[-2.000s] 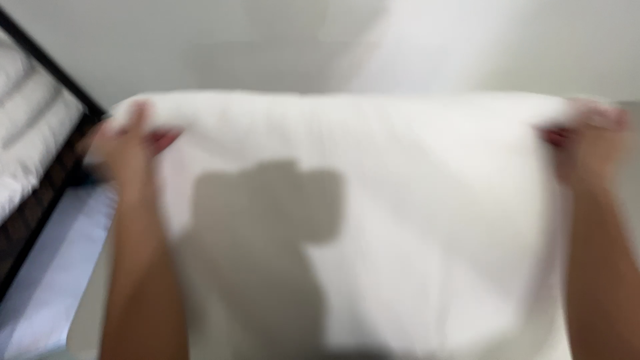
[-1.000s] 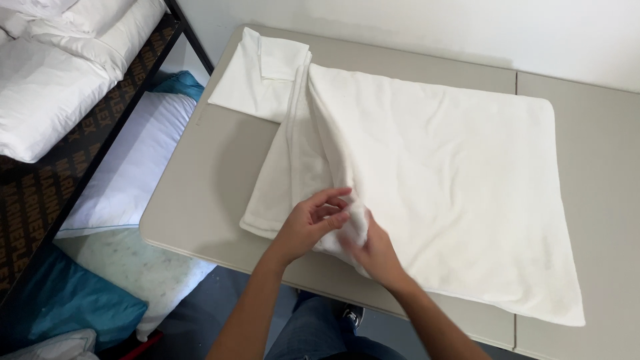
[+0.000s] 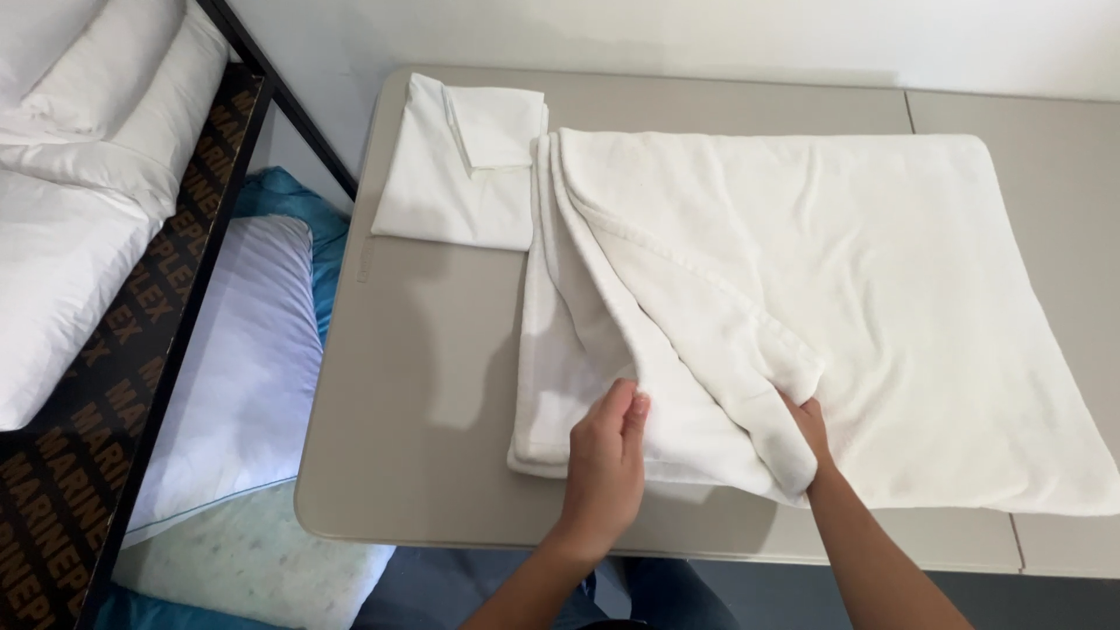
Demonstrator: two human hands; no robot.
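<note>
A large white folded cloth, like a blanket (image 3: 892,315), lies in layers across the grey folding table (image 3: 394,376). At its left end my left hand (image 3: 608,455) pinches the edge of an upper layer between thumb and fingers. My right hand (image 3: 809,437) grips the turned-back corner of the top layers near the front edge, its fingers partly hidden in the fold. The layers between the hands are lifted and slant toward me, with lower layers showing beneath. A smaller folded white cloth (image 3: 455,201) lies at the table's back left corner, touching the large one.
At the left stands a black-framed shelf (image 3: 131,350) with white bedding (image 3: 79,201) on it. Below are a pale pillow (image 3: 236,350), another light pillow (image 3: 254,551) and teal fabric (image 3: 293,197). A white wall (image 3: 656,39) runs behind the table. My legs are under the front edge.
The white cloth, held up by both hands two seconds ago, now lies on the table. Since one second ago my hands have moved apart, and the layers at its left end have been spread open.
</note>
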